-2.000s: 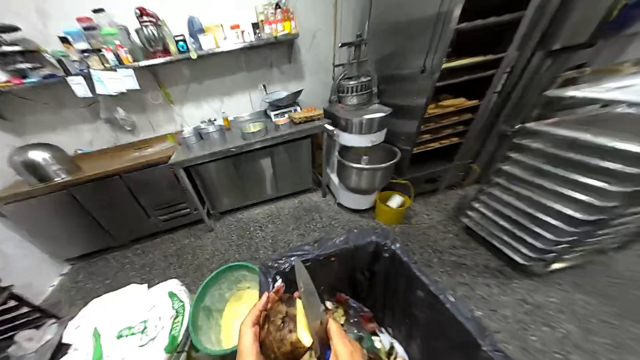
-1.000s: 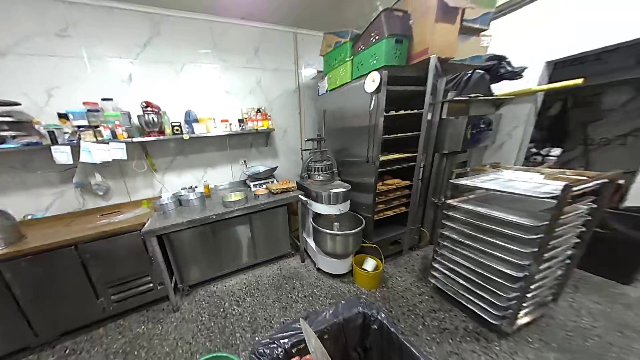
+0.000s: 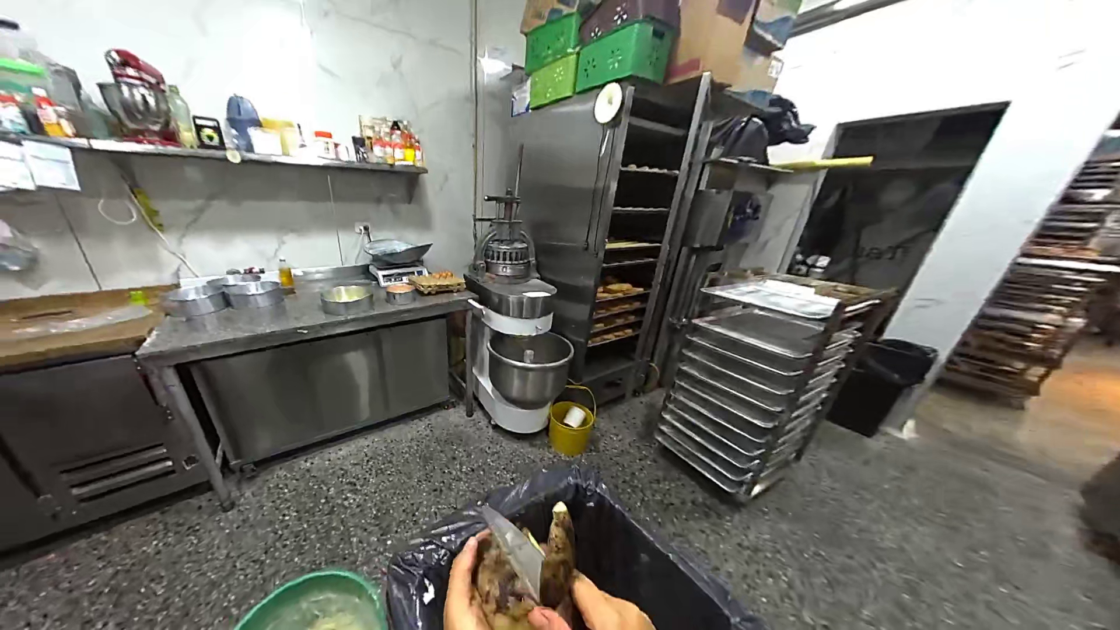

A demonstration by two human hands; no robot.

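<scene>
Low in the head view, my left hand (image 3: 464,591) holds a brown, rough-skinned root vegetable (image 3: 500,584) from its left side. A knife (image 3: 518,549) lies across the vegetable, its blade pointing up and left. My right hand (image 3: 608,608) is at the lower end of the blade, gripping the knife; its handle is hidden. A tapering part of the vegetable rises beside the blade, with a pale cut tip. Both hands are over a bin lined with a black plastic bag (image 3: 647,569). To their left is a green basin (image 3: 315,604) with pale contents.
A yellow bucket (image 3: 571,430) stands beyond the bin, by a floor mixer (image 3: 529,372). A rack of metal trays (image 3: 757,385) is at right. Left is a steel worktable (image 3: 306,328) with round pans (image 3: 194,299). Behind stands a tall steel cabinet (image 3: 560,192) with loaded shelves.
The view has tilted up and turned right since the first frame. Both hands, low out of view one second ago, show again with the knife and vegetable.
</scene>
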